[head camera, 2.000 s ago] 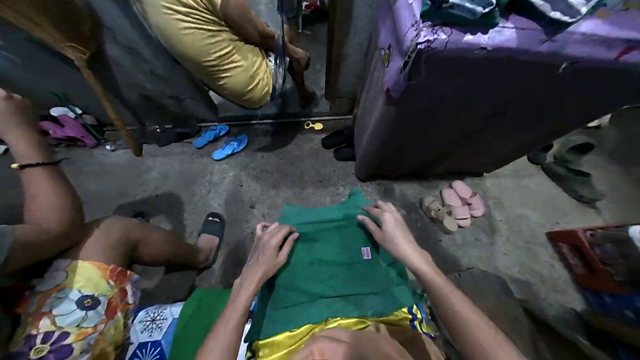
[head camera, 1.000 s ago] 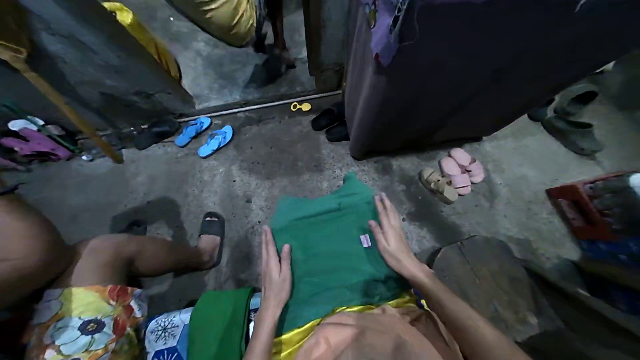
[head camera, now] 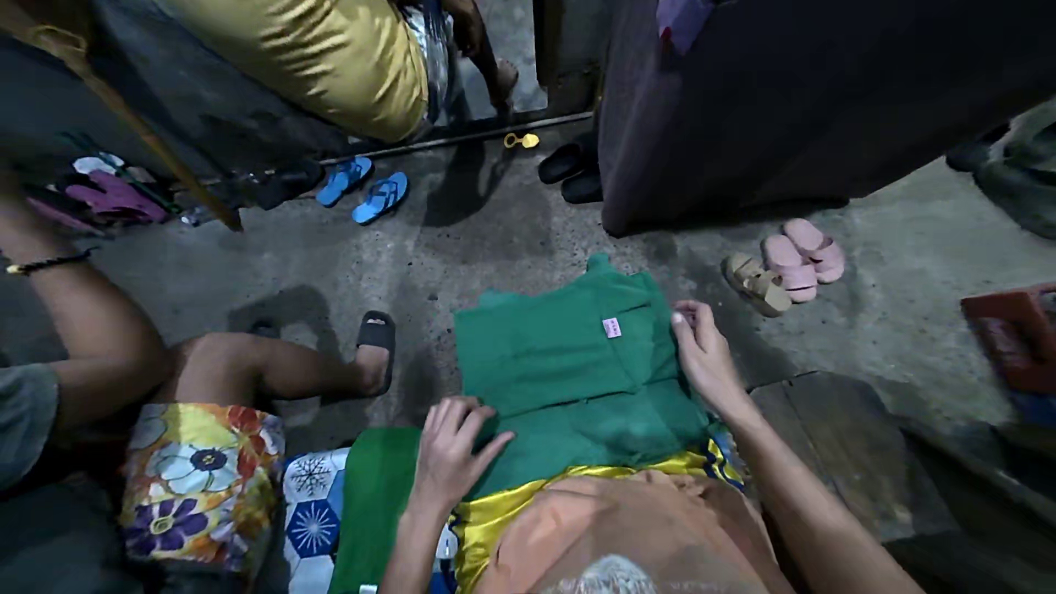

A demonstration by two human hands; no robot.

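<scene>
A green cloth garment [head camera: 561,355] with a small pale label lies spread over my lap, its far part folded over and creased. My left hand [head camera: 456,445] rests at its near left edge, fingers slightly spread and touching the cloth. At the right edge, my right hand [head camera: 701,351] has its thumb and fingers close against the fabric; whether it pinches the edge cannot be told. Yellow shiny cloth [head camera: 487,528] shows under the garment. To the left of my left wrist lies a darker green folded cloth [head camera: 375,503].
A person in floral shorts [head camera: 202,487] sits at left, leg stretched out. Another person in yellow [head camera: 330,58] is by the doorway. Blue flip-flops [head camera: 363,190], pink sandals [head camera: 804,260] and a cloth-covered table [head camera: 742,107] stand ahead. A wooden stool [head camera: 850,445] and a red crate [head camera: 1011,338] are at right.
The garment's far part has been folded back toward me, so it now looks shorter and wider. My left hand has moved down and away from my right hand, to the near left edge.
</scene>
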